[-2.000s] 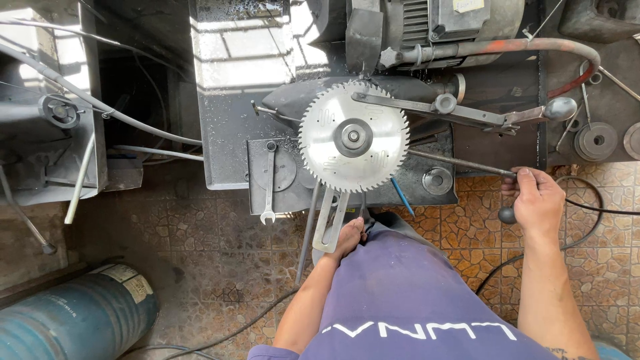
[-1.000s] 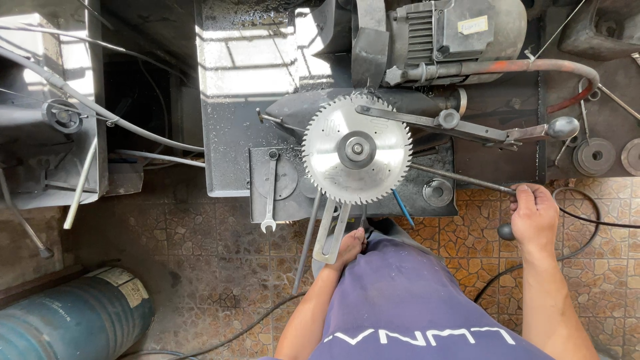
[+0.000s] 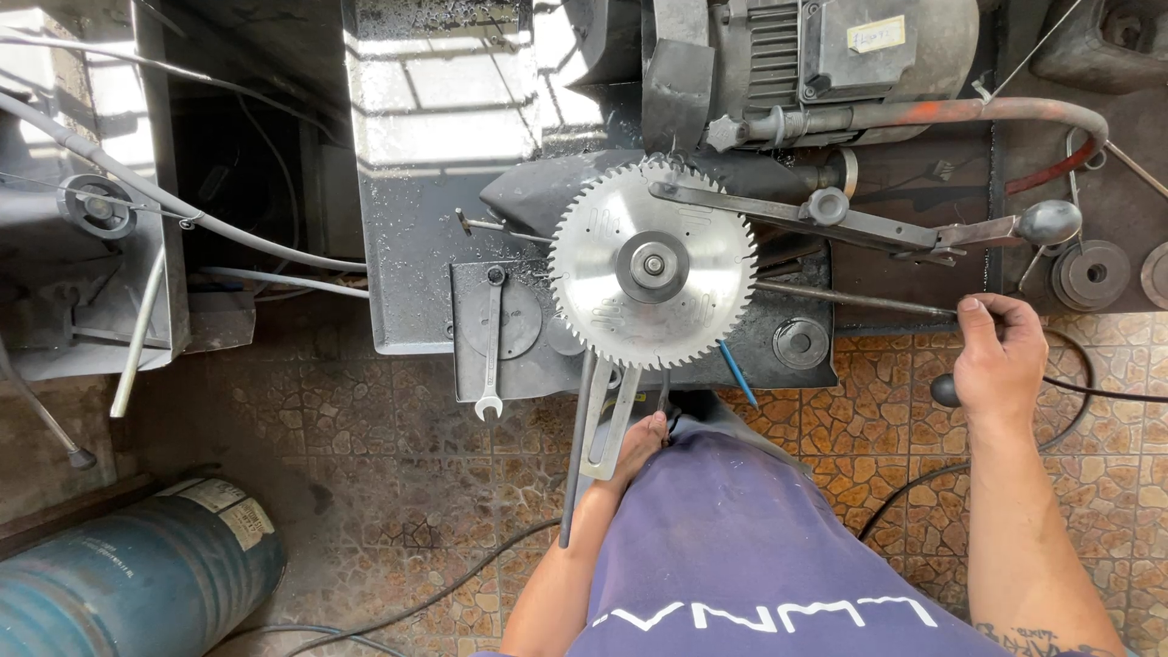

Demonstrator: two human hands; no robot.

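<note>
A toothed circular saw blade [image 3: 593, 265] is mounted on a central hub [image 3: 653, 265] in the middle of the machine. My right hand [image 3: 1002, 351] is closed around the end of a thin metal rod [image 3: 849, 297] that runs left toward the blade. Below the blade, my left hand [image 3: 646, 438] is beside a slotted metal bar [image 3: 599, 461] and a dark upright lever; its fingers are partly hidden, so its hold is unclear. A metal arm with a ball knob [image 3: 1049, 223] reaches over the blade's upper right.
A combination wrench [image 3: 491, 351] lies on the metal plate left of the blade. An electric motor [image 3: 858, 55] and a curved hose [image 3: 1031, 109] are above. A blue drum [image 3: 137, 575] lies at lower left. A black cable [image 3: 438, 598] crosses the tiled floor.
My right hand stays on the rod, and my left hand remains below the blade. The blade's teeth and markings have shifted a little around the hub.
</note>
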